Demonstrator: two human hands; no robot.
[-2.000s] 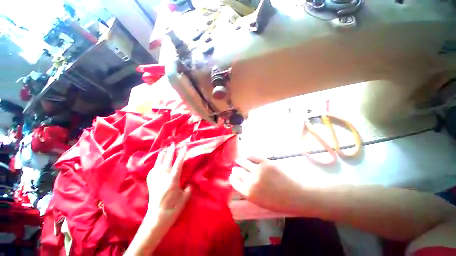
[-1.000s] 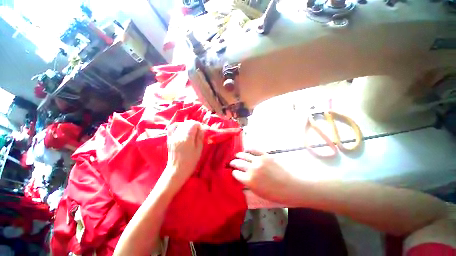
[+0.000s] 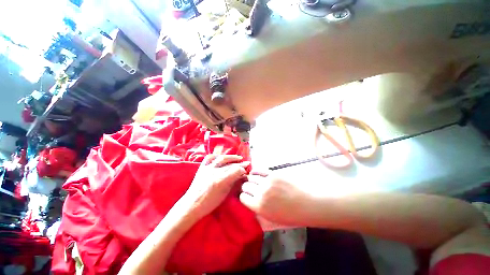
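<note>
The bright red fabric (image 3: 145, 188) lies in a large bunched heap left of the needle area and hangs over the near edge. My left hand (image 3: 217, 180) is on the fabric near its right edge, with the fingertips closed on a fold. My right hand (image 3: 271, 198) is beside it, its curled fingertips pinching the fabric's edge. The two hands nearly touch, just in front of the presser foot area (image 3: 236, 126). The needle itself is too small and blurred to tell.
The cream sewing machine arm (image 3: 322, 64) spans the top right. Scissors with yellow-orange loop handles (image 3: 349, 142) lie on the pale machine bed (image 3: 419, 161) under the arm. A dark seam line crosses the bed. A cluttered shelf (image 3: 80, 75) and red cloth (image 3: 56, 161) stand at left.
My left hand has moved right and down across the fabric, up to my right hand. My right hand has closed on the fabric edge. The view has shifted slightly.
</note>
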